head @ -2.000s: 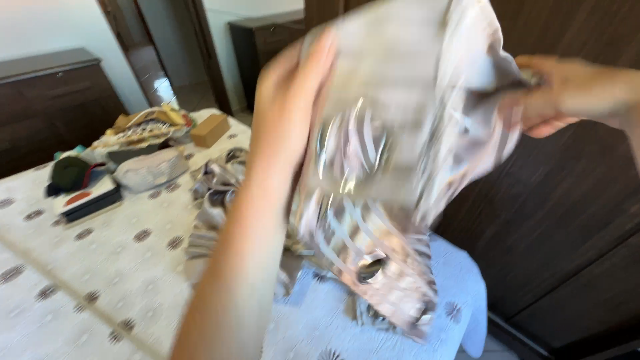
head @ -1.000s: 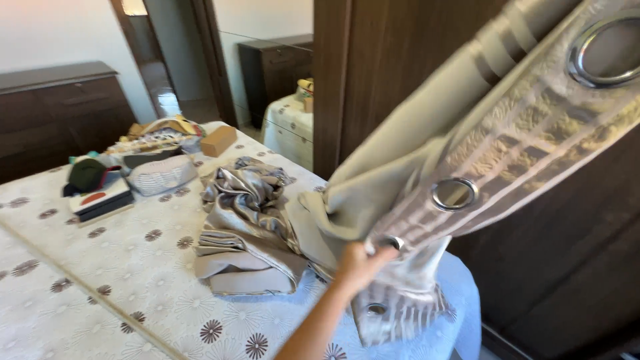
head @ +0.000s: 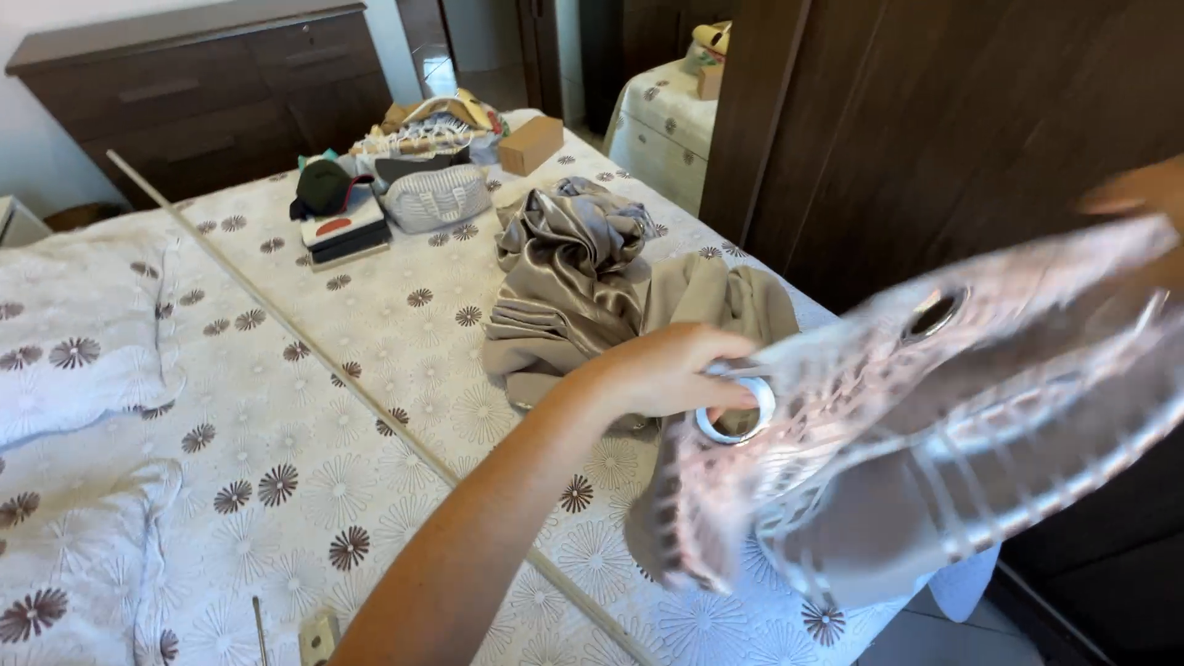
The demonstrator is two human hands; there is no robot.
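Note:
My left hand [head: 680, 372] grips the top edge of a striped satin grommet curtain [head: 832, 407], its fingers at a metal ring [head: 737, 412]. The curtain stretches to the right, blurred by motion, with another ring higher along its band. At the right edge my right hand [head: 1133, 199] is blurred and partly cut off beside the curtain's far end; its grip cannot be made out. Behind my left hand, a crumpled taupe satin curtain [head: 573, 268] lies on the bed, with a matte beige part [head: 717, 296] alongside.
A long thin rod [head: 361, 393] crosses the patterned bedspread [head: 416, 342] diagonally. Farther back are a cap [head: 324, 190], a striped pouch [head: 437, 198], a cardboard box [head: 530, 146] and clothes hangers [head: 425, 139]. A dark wardrobe [head: 888, 120] borders the right side. Near the bottom lies a small pale bracket [head: 318, 636].
The curtain's ringed band, raised steeply at the right one second ago, now hangs lower across the bed's edge. My right hand has come into view at the right.

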